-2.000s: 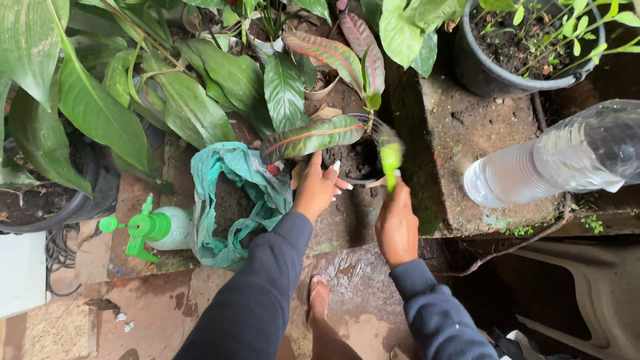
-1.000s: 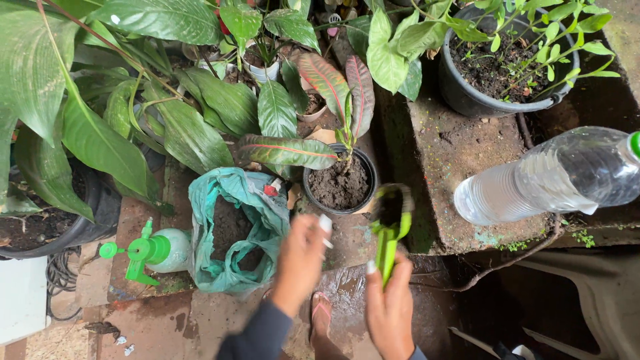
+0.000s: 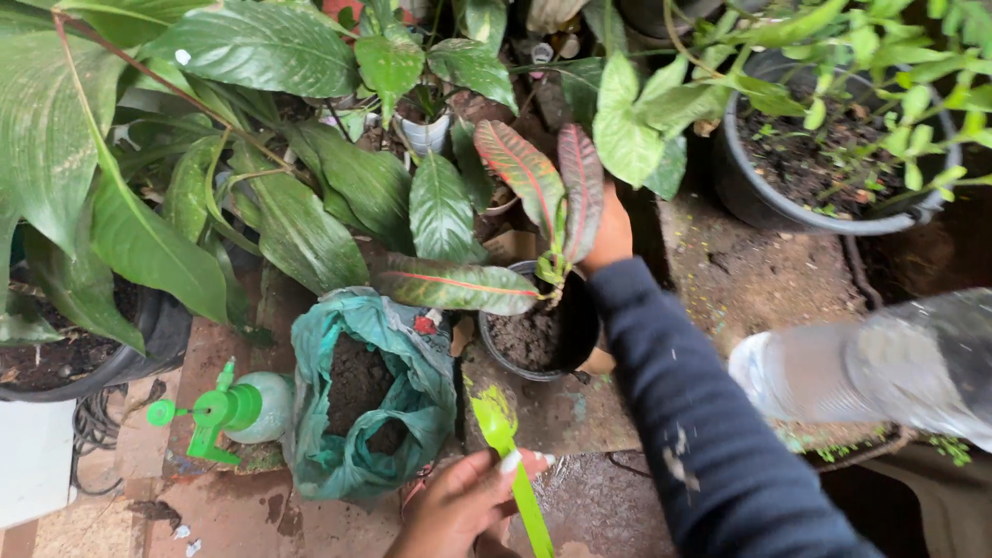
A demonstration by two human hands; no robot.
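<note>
A small green plastic scoop (image 3: 496,422) with soil on its blade is in my left hand (image 3: 469,496), below the pot. A black plastic pot (image 3: 581,341) holds soil and a croton plant (image 3: 523,167) with red-veined leaves; its stem stands toward the upper right of the pot. My right hand (image 3: 612,229) reaches behind the upright leaves, beside the pot's upper right; its fingers are hidden, so its hold cannot be told. Left of the pot stands an open teal plastic bag (image 3: 310,387) with dark soil inside.
A spray bottle with a green head (image 3: 225,411) stands left of the bag. A clear plastic bottle (image 3: 821,372) lies at the right, below a large dark pot (image 3: 732,178) of seedlings. Broad-leaved plants (image 3: 302,209) crowd the upper left. The ledge (image 3: 581,418) ends above the wet floor.
The green scoop has passed from my right hand to my left. My right hand has moved up behind the croton's leaves. The stem now stands farther toward the pot's upper right.
</note>
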